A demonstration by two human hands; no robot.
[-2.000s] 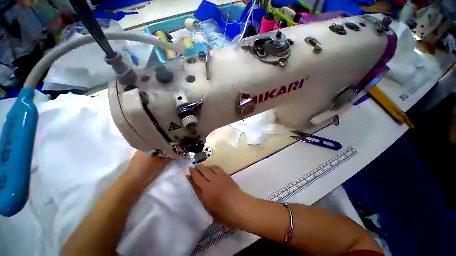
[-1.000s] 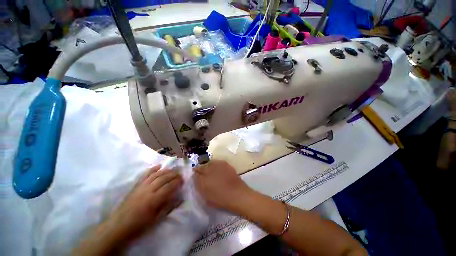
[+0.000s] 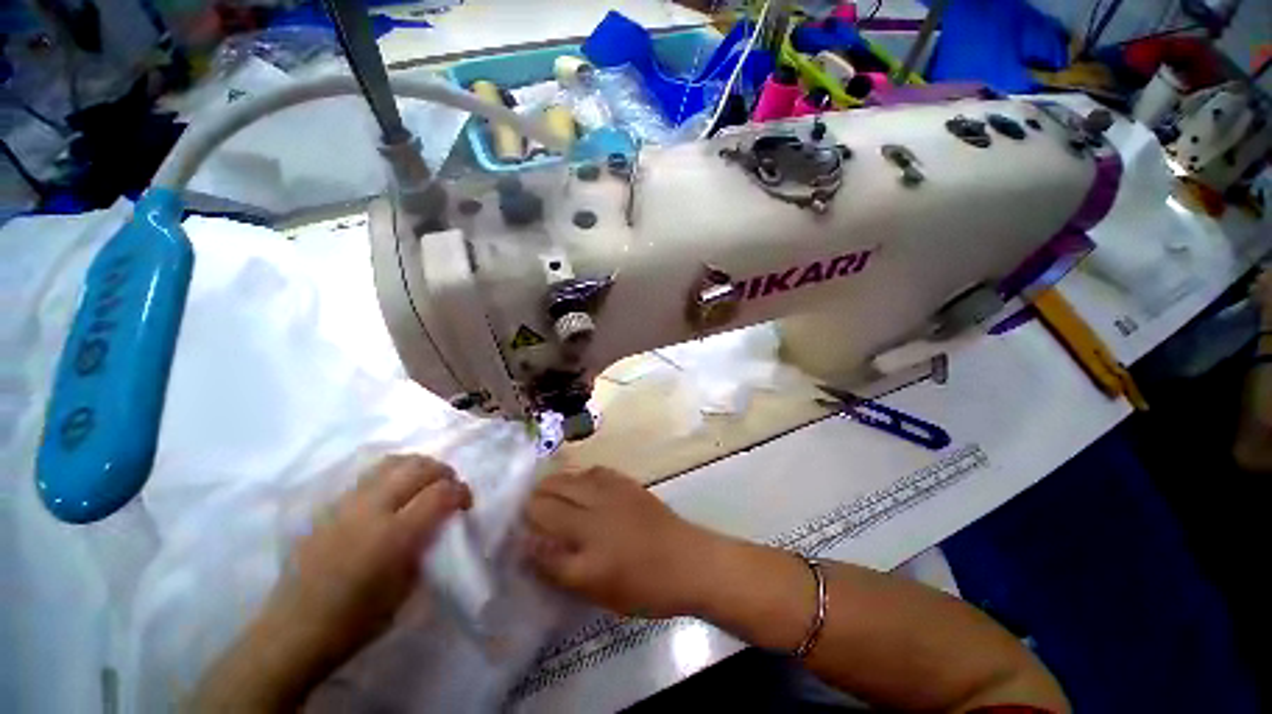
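Note:
White fabric [image 3: 237, 377] is heaped left of the cream sewing machine [image 3: 670, 237] and runs up to the presser foot [image 3: 565, 423]. My left hand [image 3: 370, 537] grips a gathered fold of the fabric, left of and below the needle area. My right hand [image 3: 600, 537], with a bracelet at the wrist, pinches the fabric edge just below the presser foot; its fingertips are partly hidden in the cloth. A raised fold of fabric stands between the hands. The needle tip cannot be made out.
Thread snips [image 3: 886, 417] lie right of the needle, near white scraps [image 3: 732, 370]. A yellow bar [image 3: 1088, 349] lies at the machine's right. A blue lamp [image 3: 115, 356] hangs at the left. A light-blue tray [image 3: 481, 145] holds spools behind. Part of another person's arm [image 3: 1260, 405] shows at the right edge.
My left hand has moved left and down from near the machine head and now grips a lifted fold. My right hand has drawn slightly down from the presser foot. The view has shifted a little.

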